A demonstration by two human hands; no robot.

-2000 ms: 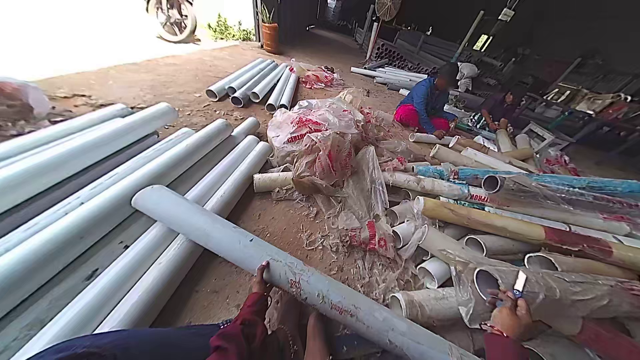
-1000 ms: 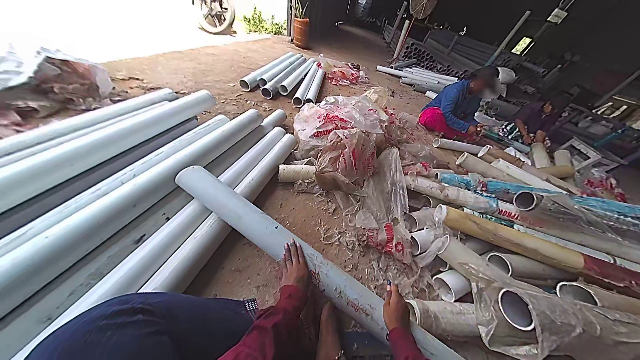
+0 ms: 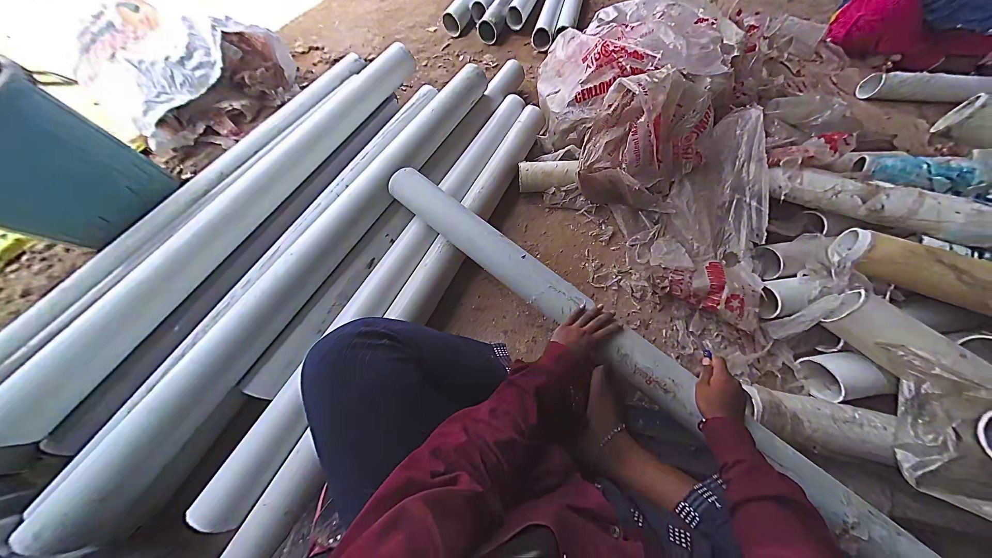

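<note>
A long grey-white plastic pipe (image 3: 496,248) lies slantwise across my lap, its far end resting over other pipes. My left hand (image 3: 587,333) lies on top of this pipe near its middle, fingers spread over the surface. Farther down the pipe, my right hand (image 3: 721,387) is closed on a small tool, of which only a blue tip (image 3: 707,354) shows above the fist; the rest is hidden. The pipe's surface looks pale and smooth toward the far end and stained with dirt near my hands.
Several pale pipes (image 3: 256,287) lie side by side at the left. Crumpled plastic bags (image 3: 651,85) and scraps are heaped ahead. Dirty pipes (image 3: 845,434) are piled at the right. More pipes (image 3: 496,19) lie at the top, and part of a seated person (image 3: 883,31) shows top right.
My right hand, holding a bladed tool beyond the pipe two seconds ago, is now beside the pipe. My left hand has moved onto the pipe's top. The view has tilted down.
</note>
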